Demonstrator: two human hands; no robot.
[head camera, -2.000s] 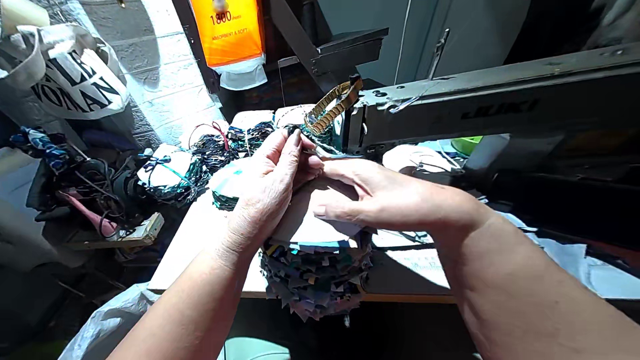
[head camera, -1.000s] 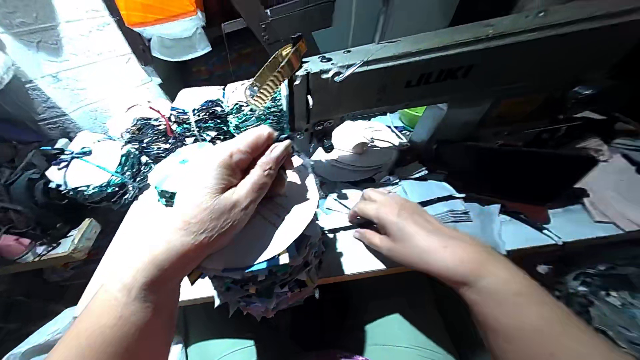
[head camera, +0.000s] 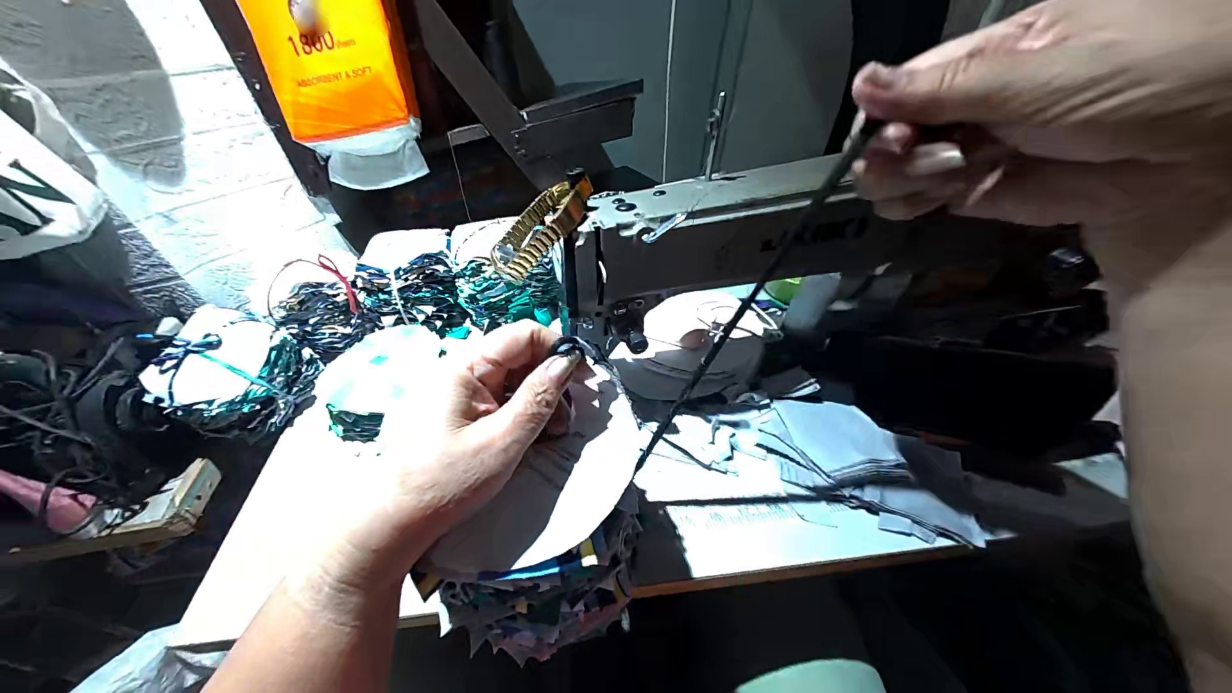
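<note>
My left hand (head camera: 481, 443) pinches a dark cord loop between thumb and fingers over a stack of round cut fabric pieces (head camera: 568, 500), pale on top with multicoloured ragged edges below. My right hand (head camera: 953, 135) is raised at the upper right, gripping a dark cord (head camera: 741, 308) that slants down to the right side of the stack. Just behind the stack is the needle end of a Juki sewing machine (head camera: 712, 250), with a gold metal watch (head camera: 544, 226) hanging on its head.
Tied bundles of round fabric pieces (head camera: 221, 356) line the left and back of the white table (head camera: 760, 539). Another round stack (head camera: 698, 332) lies under the machine arm. Grey fabric scraps (head camera: 857, 443) lie at the right. An orange tissue pack (head camera: 332, 77) hangs behind.
My right hand has risen from the scraps on the table to the upper right, and a length of dark cord now runs from it. My left hand stays at the stack.
</note>
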